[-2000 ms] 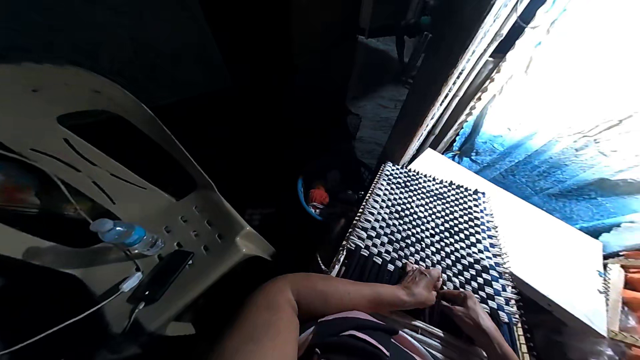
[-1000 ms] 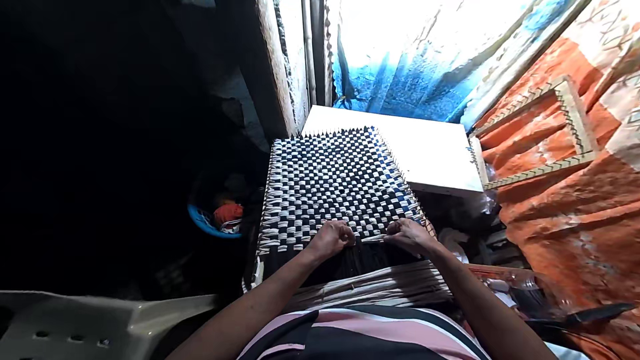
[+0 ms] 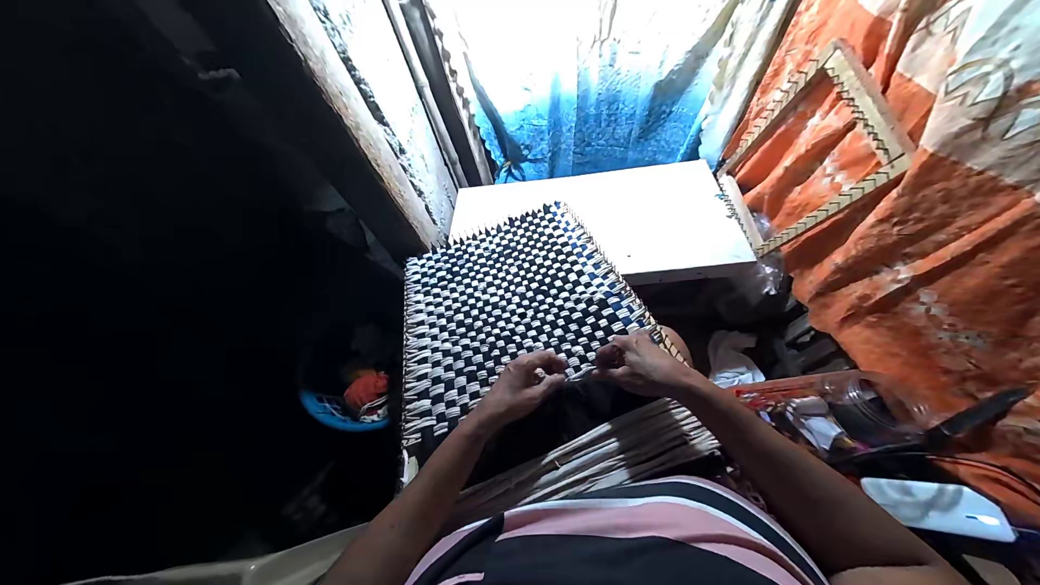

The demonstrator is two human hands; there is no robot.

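Note:
A black and white checked weave (image 3: 504, 309) is stretched on a frame with pegs or nails along its edges, with some blue strips near its right side. Both hands are at the near edge of the woven part. My left hand (image 3: 528, 382) pinches a white strip (image 3: 581, 374) from the left, and my right hand (image 3: 638, 361) pinches it a short way to the right. Dark unwoven strips lie below the hands. A bundle of loose white strips (image 3: 601, 455) lies between the frame and my lap.
A white board (image 3: 617, 219) is behind the weave. An empty nailed wooden frame (image 3: 845, 195) leans on an orange curtain (image 3: 918, 268). A blue basket (image 3: 337, 414) with a red item stands at left. A clear container (image 3: 861, 406) and a white phone-like object (image 3: 938, 508) are at right.
The view has swung right, away from the plastic chair with the bottle. My hands, close together at first, are now a little apart along the weave's near edge.

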